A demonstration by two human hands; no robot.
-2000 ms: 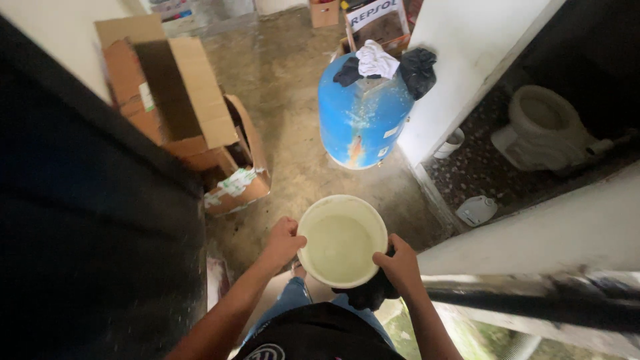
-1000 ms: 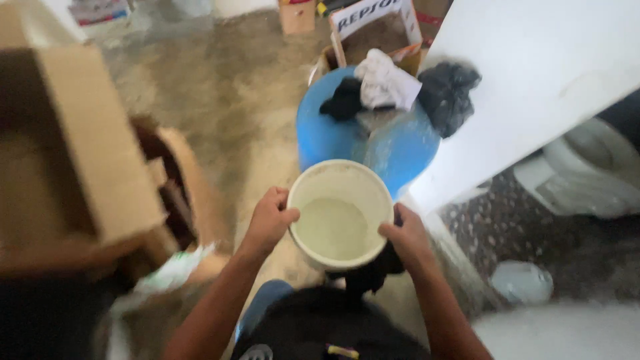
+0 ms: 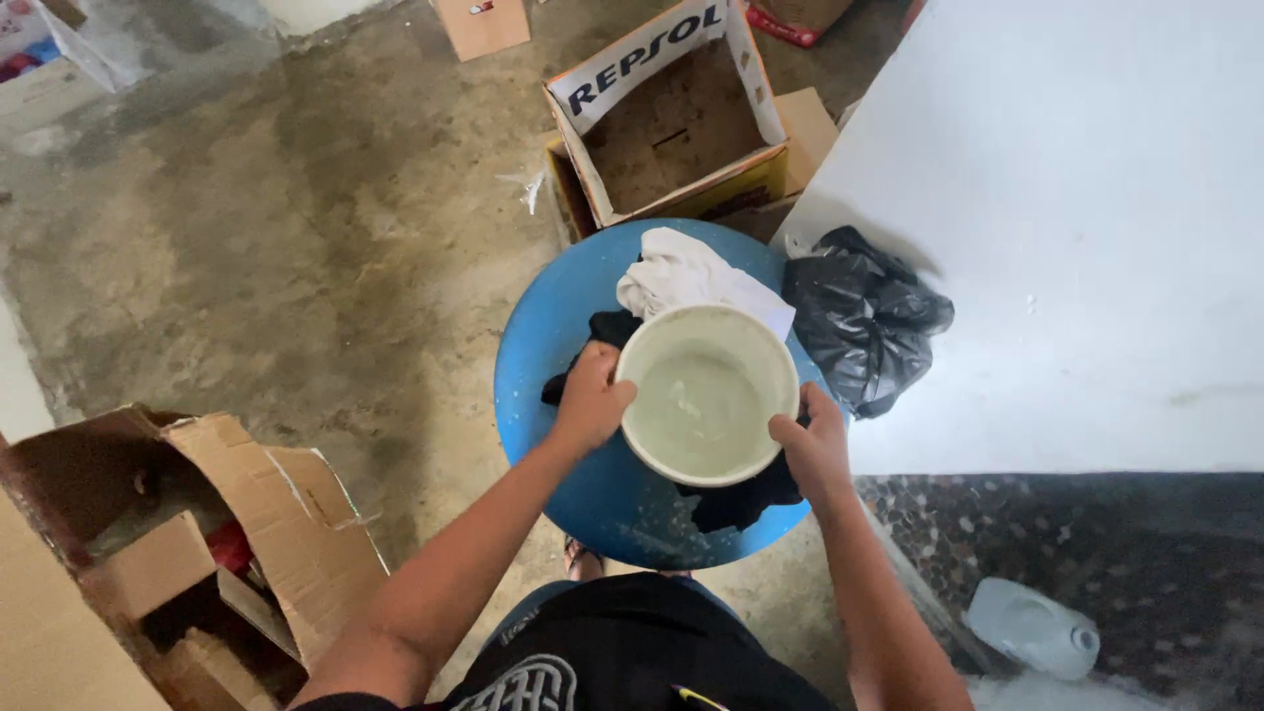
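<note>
My left hand (image 3: 594,400) and my right hand (image 3: 815,444) grip opposite sides of a pale plastic bucket (image 3: 706,395) with cloudy liquid in it. The bucket is over the round top of a blue barrel (image 3: 563,494); whether it touches the barrel I cannot tell. Beyond the bucket a white cloth (image 3: 681,267) lies on the barrel. Dark cloth (image 3: 617,328) shows beside my left hand, and more dark cloth (image 3: 741,504) lies below the bucket, near my right hand. A black plastic bag (image 3: 869,321) is at the barrel's right edge.
An opened cardboard box (image 3: 671,128) stands beyond the barrel. Torn cardboard boxes (image 3: 286,523) are at the lower left. A white wall (image 3: 1066,247) rises on the right. Below it a translucent plastic jug (image 3: 1032,627) lies on the pebbled floor. Concrete floor (image 3: 247,247) extends to the left.
The bucket, held in both hands, has moved from in front of the blue barrel to over its top. The view has shifted closer to the barrel.
</note>
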